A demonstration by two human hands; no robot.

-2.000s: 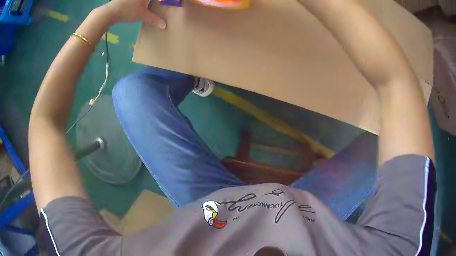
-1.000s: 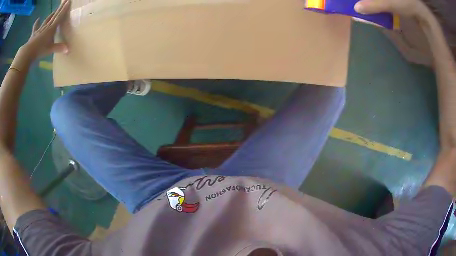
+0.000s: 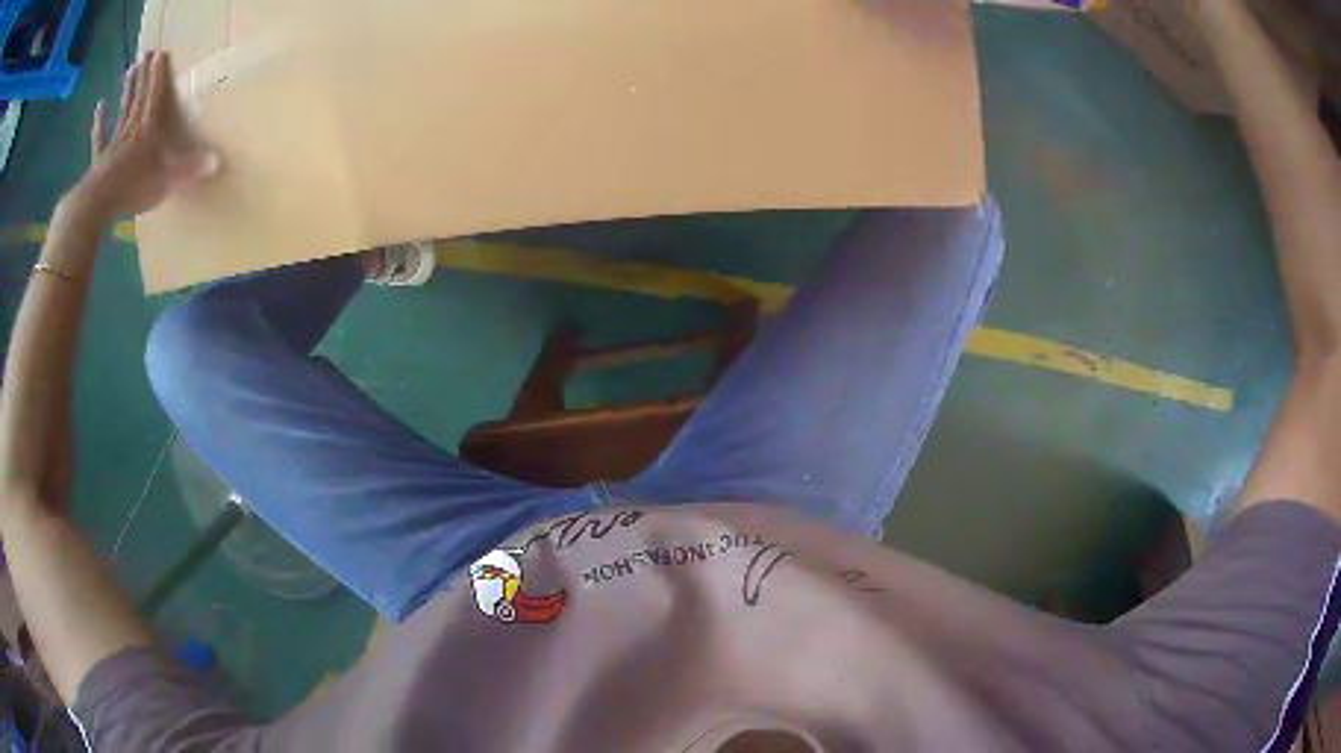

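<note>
A brown carton (image 3: 588,125) lies across the knees, its near edge facing me, with a clear shiny strip of tape (image 3: 243,66) near its upper left. My left hand (image 3: 155,147) is spread against the carton's left end, fingers apart, thumb over its face. My right forearm reaches up at the right; the hand is cut off by the top edge. A sliver of the purple and orange tape dispenser (image 3: 1047,3) shows at the top edge, right of the carton.
A reddish-brown low stool (image 3: 588,434) is between the legs on the green floor with yellow lines. A blue plastic item (image 3: 44,52) is at the upper left. A round stand base (image 3: 243,530) is at the lower left. Another brown carton (image 3: 1169,52) is at the upper right.
The carton swung from a slant to lying across the knees, then tilted slightly. My left hand moved to its left end. The dispenser went right, then up nearly out of view with my right hand.
</note>
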